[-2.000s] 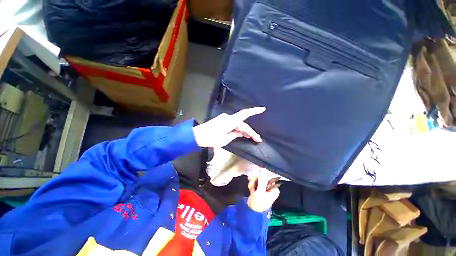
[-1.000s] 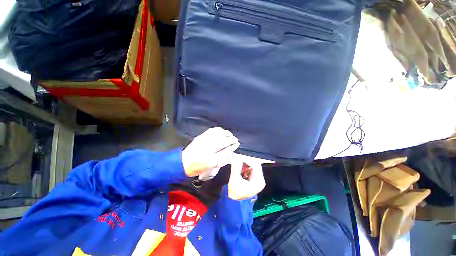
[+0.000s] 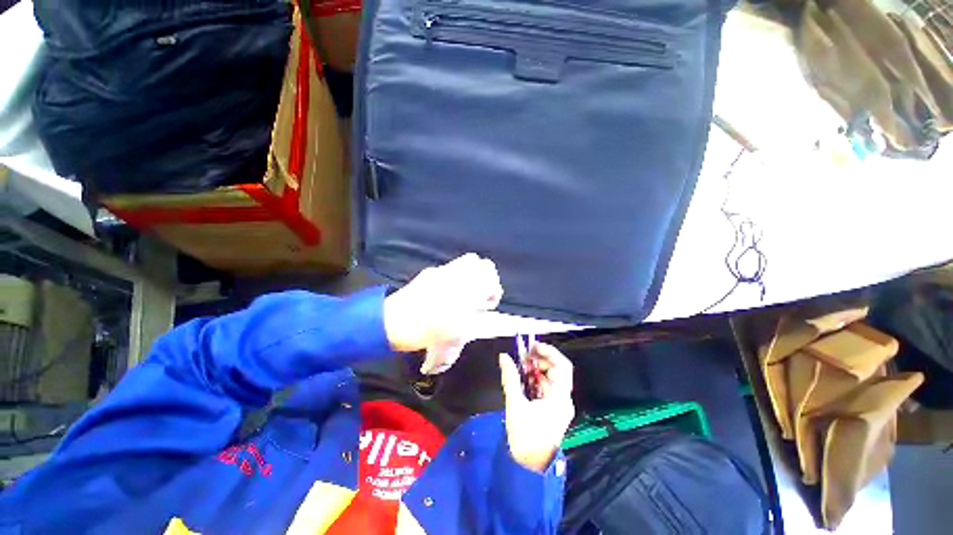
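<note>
A dark navy backpack (image 3: 543, 167) lies flat, front panel up, with its front zipper (image 3: 554, 40) and small tab (image 3: 538, 68) near the top of the view. My left hand (image 3: 444, 303) is closed at the bag's near left edge and appears to grip it; its fingertips are hidden. My right hand (image 3: 538, 402) is just below the near edge, apart from the bag. It holds small thread snips (image 3: 530, 368) with reddish-dark handles, blades pointing up towards the edge.
A brown carton (image 3: 246, 230) with red tape holds dark bags at the upper left. The white table (image 3: 826, 230) bears tangled black cord (image 3: 745, 256) and brown pieces (image 3: 873, 68). More brown pieces (image 3: 831, 387) hang lower right. A green crate (image 3: 684, 410) edges a dark bag below.
The backpack appears farther left and higher in view. My left hand went from pointing over the panel to closing at its edge. My right hand has dropped slightly away from the edge, snips now clearly visible.
</note>
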